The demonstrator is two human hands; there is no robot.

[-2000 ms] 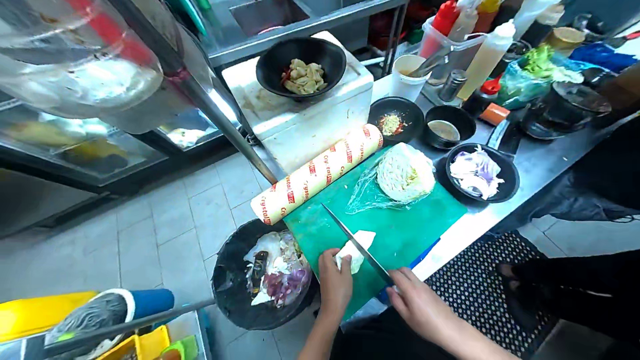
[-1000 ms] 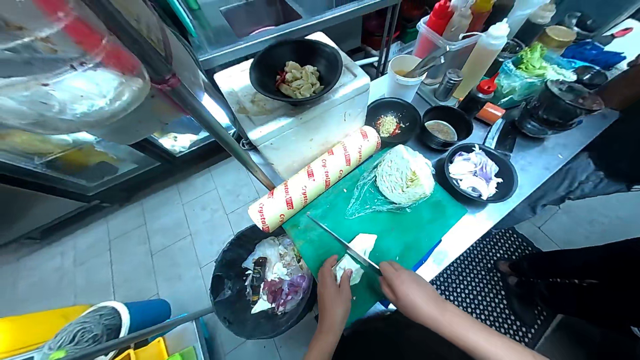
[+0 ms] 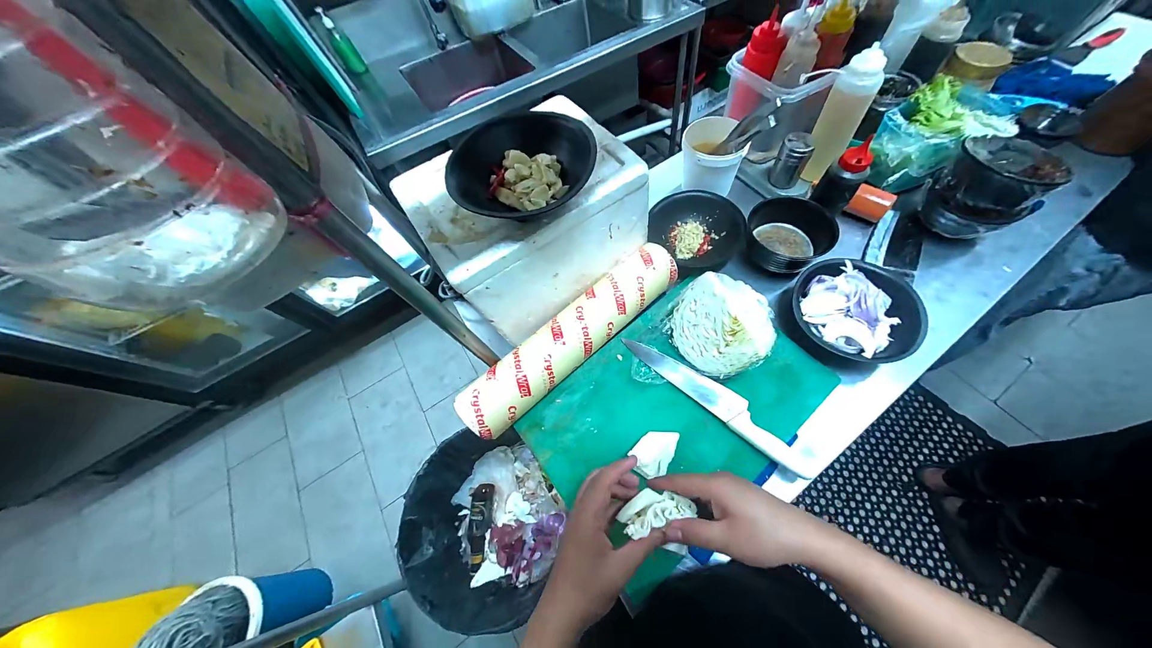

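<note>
Between the fingertips of my left hand (image 3: 598, 522) and my right hand (image 3: 742, 517) is a cut cabbage piece (image 3: 657, 514), its folded layers facing up, at the near end of the green cutting board (image 3: 589, 423). Another pale cabbage piece (image 3: 654, 453) lies on the board just beyond my fingers. A kitchen knife with a white handle (image 3: 711, 396) rests across the board, its tip pointing to the upper left. Behind it, a halved cabbage (image 3: 723, 326) sits on clear plastic wrap.
A plastic wrap roll (image 3: 567, 340) lies along the board's left edge, above a black waste bin (image 3: 423, 540). Bowls of sliced onion (image 3: 916, 315) and minced garlic (image 3: 661, 211) stand behind. A bowl of pale pieces (image 3: 468, 175) sits on a white box. A person's legs (image 3: 1062, 477) show at right.
The knife, earlier in my right hand at the cabbage piece, now lies on the board. Both hands are now together around a cabbage piece.
</note>
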